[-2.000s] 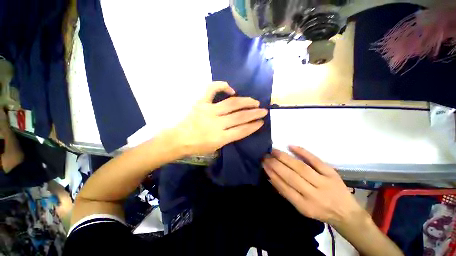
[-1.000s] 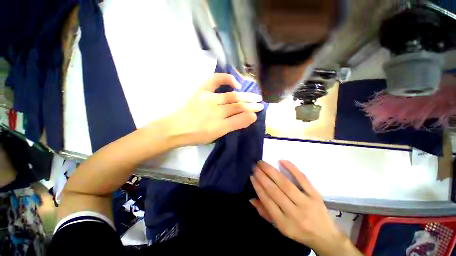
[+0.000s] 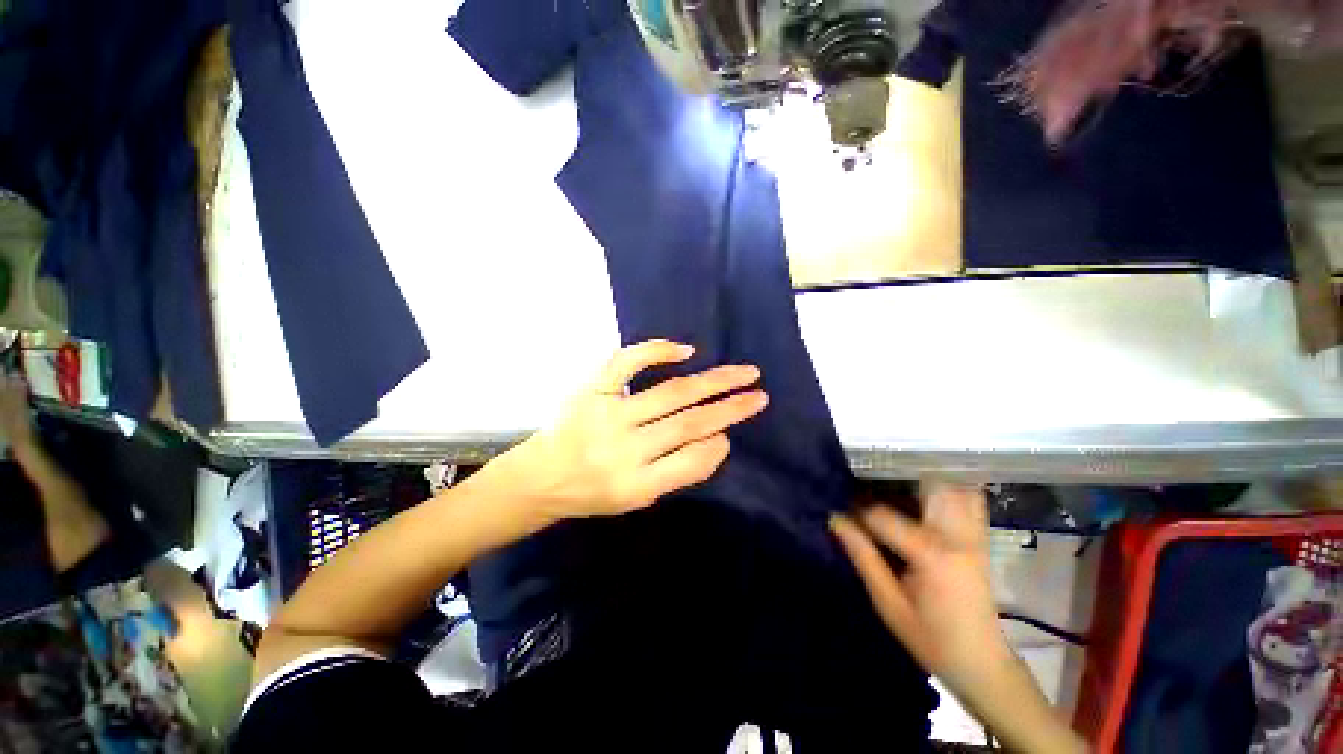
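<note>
A navy fabric panel [image 3: 670,221] runs from under the lit needle area of the sewing machine head [image 3: 766,52] down over the table's front edge. A lengthwise fold or seam line shows on it. My left hand [image 3: 663,427] lies flat on the panel near the table edge, fingers spread. My right hand [image 3: 913,567] is at the panel's lower right edge, below the table edge, fingertips on the cloth; whether it pinches the cloth is unclear. The needle and presser foot are lost in glare.
A long navy piece [image 3: 332,295] lies at the left of the white table [image 3: 1016,354]. Dark fabric [image 3: 1127,162] and pink threads [image 3: 1119,59] lie at the right. A red basket [image 3: 1122,633] stands below right. Another person's arm [image 3: 59,486] shows at far left.
The panel now lies flatter and longer, with more cloth beyond the needle. My left hand has moved down toward the table edge. My right hand has moved right and below the edge.
</note>
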